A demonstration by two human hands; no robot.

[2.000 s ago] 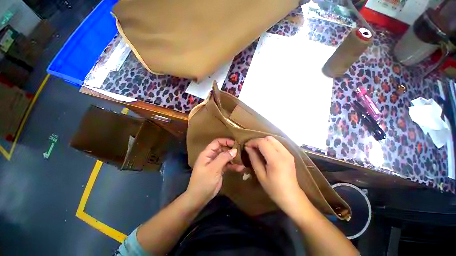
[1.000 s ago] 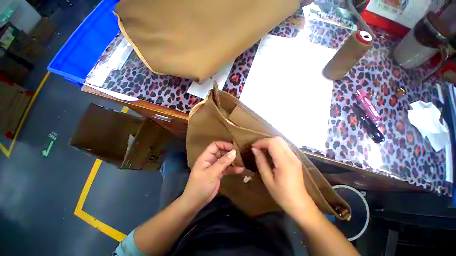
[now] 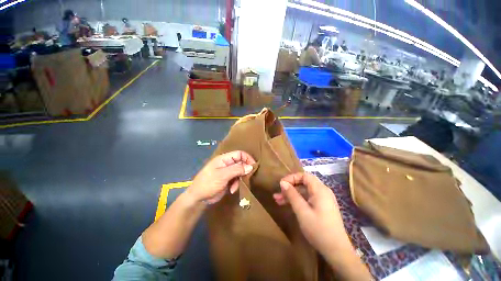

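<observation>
A tan-brown handbag (image 3: 236,241) stands upright in front of me with its mouth open. My left hand (image 3: 224,174) pinches the bag's near edge between thumb and fingers, above a small gold fitting (image 3: 244,203). My right hand (image 3: 307,203) is at the inner side of the opening, thumb and forefinger together; whether a needle or thread is between them is too small to tell. A second brown bag (image 3: 409,195) with small gold dots lies on the leopard-print desk to the right.
A blue crate (image 3: 318,144) stands beyond the bag. White paper (image 3: 423,268) lies on the desk. Cardboard boxes (image 3: 71,82) and a red-edged box (image 3: 210,99) stand on the grey floor. People (image 3: 311,55) sit at far work tables.
My view has swung up and left from the desk to the factory floor. My left hand still pinches the bag edge. My right hand has moved slightly away from the left.
</observation>
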